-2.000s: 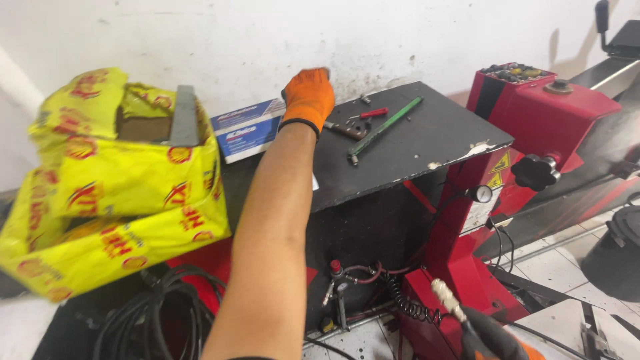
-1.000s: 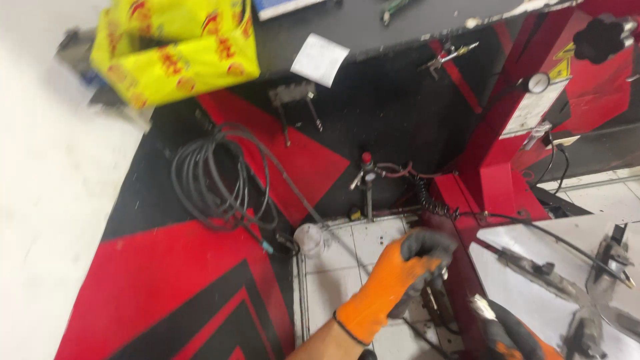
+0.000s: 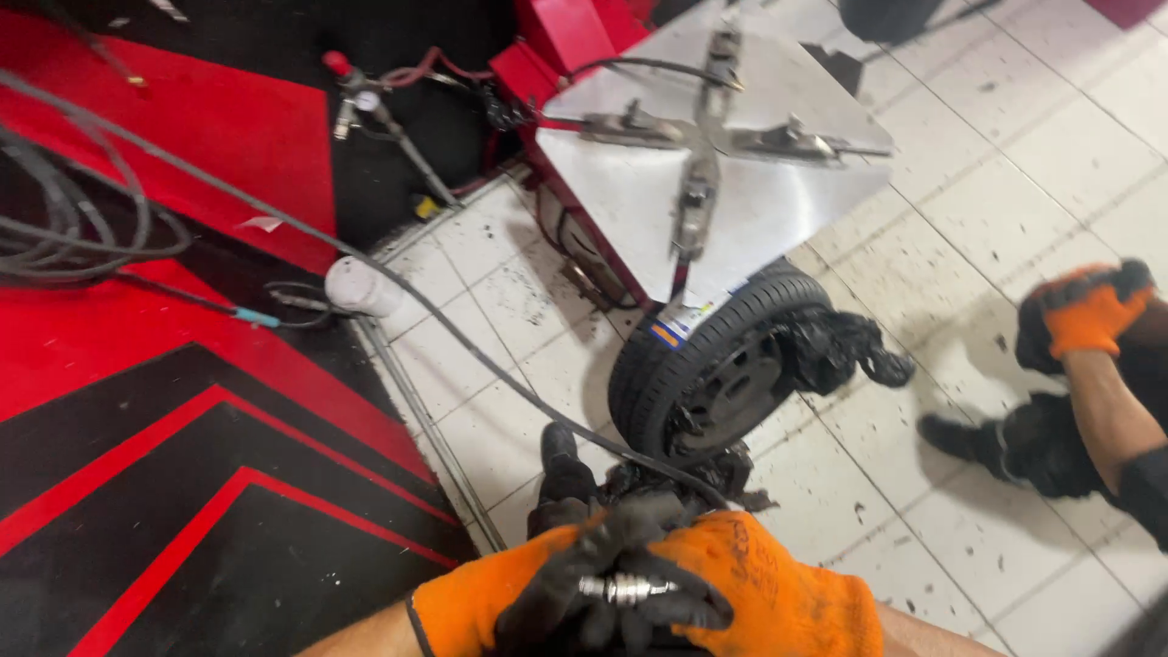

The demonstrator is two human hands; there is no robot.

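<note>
Both my hands meet at the bottom centre, in orange gloves with dark palms. A shiny metal hose coupling [image 3: 628,589] lies between them. My left hand [image 3: 538,593] has its fingers closed around the coupling's left side. My right hand [image 3: 730,584] grips its right side, and a dark air hose [image 3: 511,379] runs down to this hand. The fingertips and the far ends of the coupling are partly hidden and blurred. Beyond the hands, a tyre on a wheel [image 3: 721,365] stands on the tiles with black plastic around it.
A tyre changer's metal turntable [image 3: 776,210] with clamp jaws stands ahead. A white cup [image 3: 363,286] and an air regulator [image 3: 367,100] are at the wall side. Coiled hose [image 3: 64,228] hangs at left. Another person's gloved hand [image 3: 1090,310] and dark shoe [image 3: 958,436] are at right.
The view has swung down and right from the bench. My left hand, over the bench two seconds ago, is now beside my right hand at the coupling. The wheel and another person have come into view.
</note>
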